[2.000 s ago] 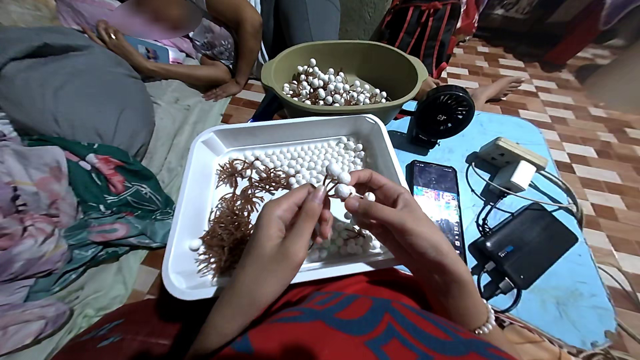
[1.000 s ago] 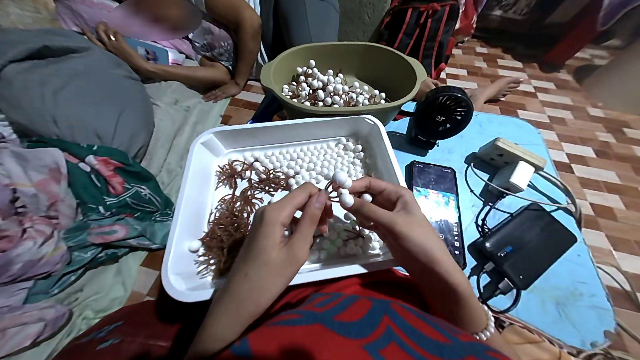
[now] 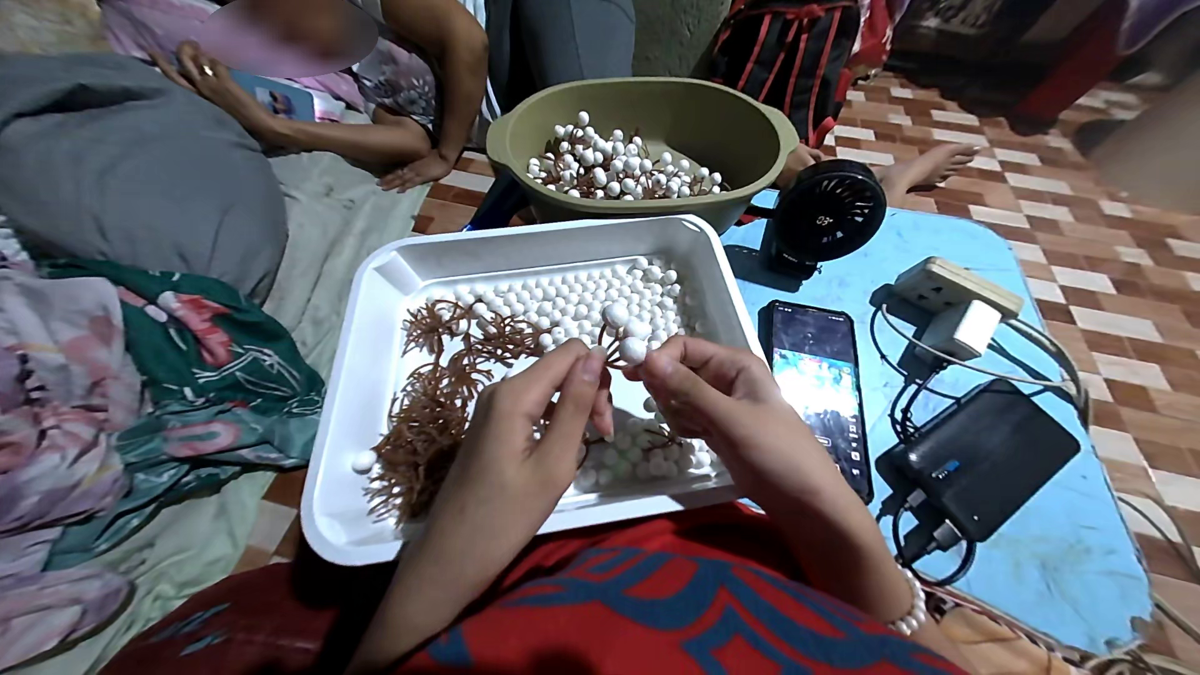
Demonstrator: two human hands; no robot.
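My left hand (image 3: pixel 548 412) pinches the brown stems of a small sprig with several white balls (image 3: pixel 626 339) at its tips. My right hand (image 3: pixel 708 389) has its thumb and forefinger closed at the sprig's right side, at a ball largely covered by the fingers. Both hands are over a white tray (image 3: pixel 333 441) on my lap. Loose white balls (image 3: pixel 553 298) cover the tray's far part, and more lie under my hands. Brown branched stems (image 3: pixel 422 427) are heaped at its left. One white ball (image 3: pixel 364 461) rests by the left wall.
Behind the tray stands an olive-green basin (image 3: pixel 656 94) of white-tipped sprigs. On a blue board (image 3: pixel 1050 562) at right are a small black fan (image 3: pixel 830 211), a lit phone (image 3: pixel 817 398), a power strip (image 3: pixel 956 286) and a black power bank (image 3: pixel 984 459) with cables. Another person (image 3: pixel 412 141) lies at upper left.
The sprig has turned slightly between my hands, and its balls now show close together above my fingertips. Both hands have stayed over the tray.
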